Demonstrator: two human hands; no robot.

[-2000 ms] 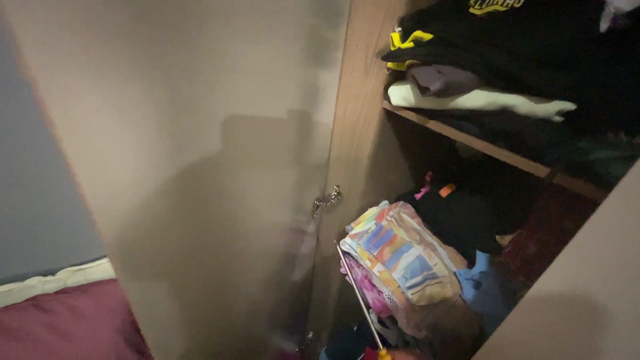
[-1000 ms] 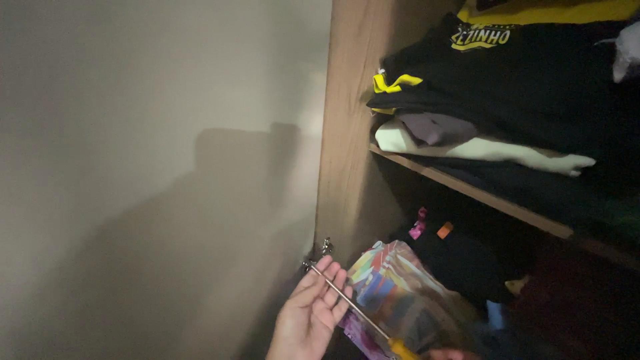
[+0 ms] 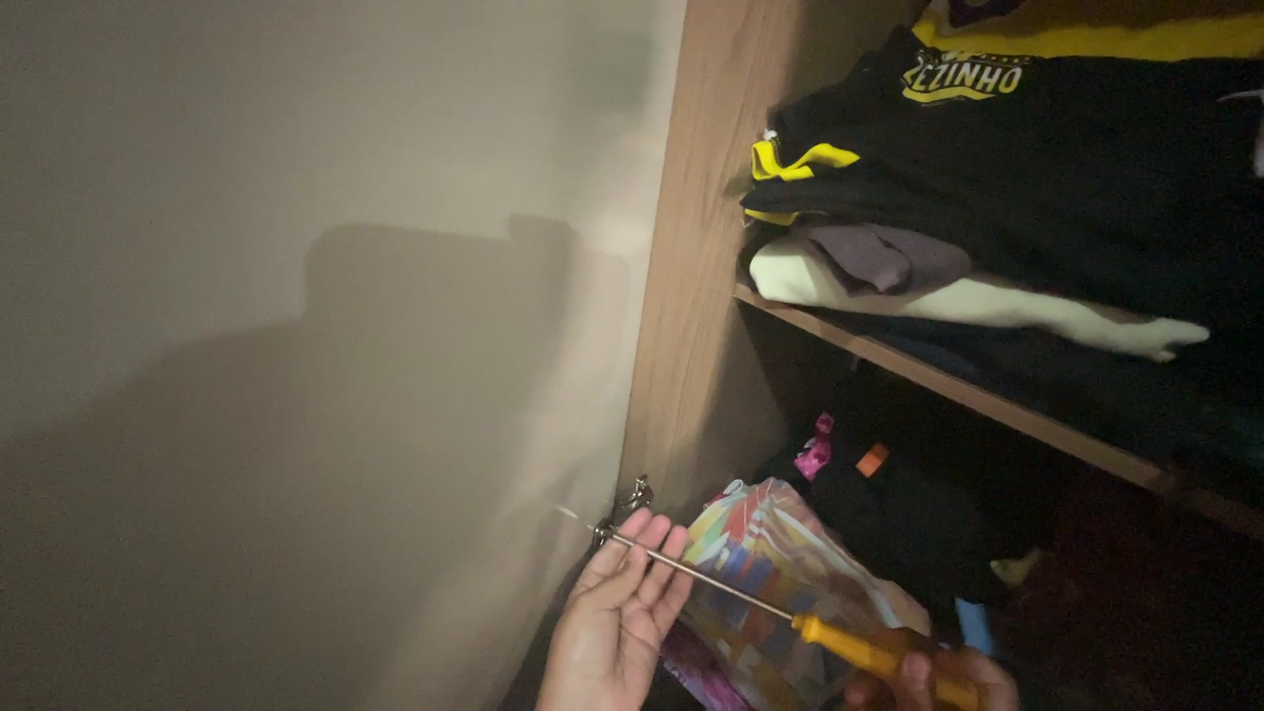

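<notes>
My right hand (image 3: pixel 938 681), low on the right, grips the yellow-orange handle of a screwdriver (image 3: pixel 849 644). The long metal shaft runs up and left to a metal cabinet hinge (image 3: pixel 637 494) where the door meets the wooden side panel. My left hand (image 3: pixel 622 602) is palm up below the hinge, its fingers and thumb around the front part of the shaft, steadying it. The shaft's tip lies against or very near the hinge; exact contact cannot be told.
The pale cabinet door (image 3: pixel 296 395) fills the left side, bearing a shadow. Beside the wooden side panel (image 3: pixel 706 197), a shelf (image 3: pixel 948 385) holds black and yellow clothes (image 3: pixel 987 178). Colourful folded cloth (image 3: pixel 780 553) lies below, close behind the screwdriver.
My left hand, not visible two seconds ago, has come up to the shaft. The screwdriver, lower and steeper then, now points at the hinge. The view has moved closer to the door.
</notes>
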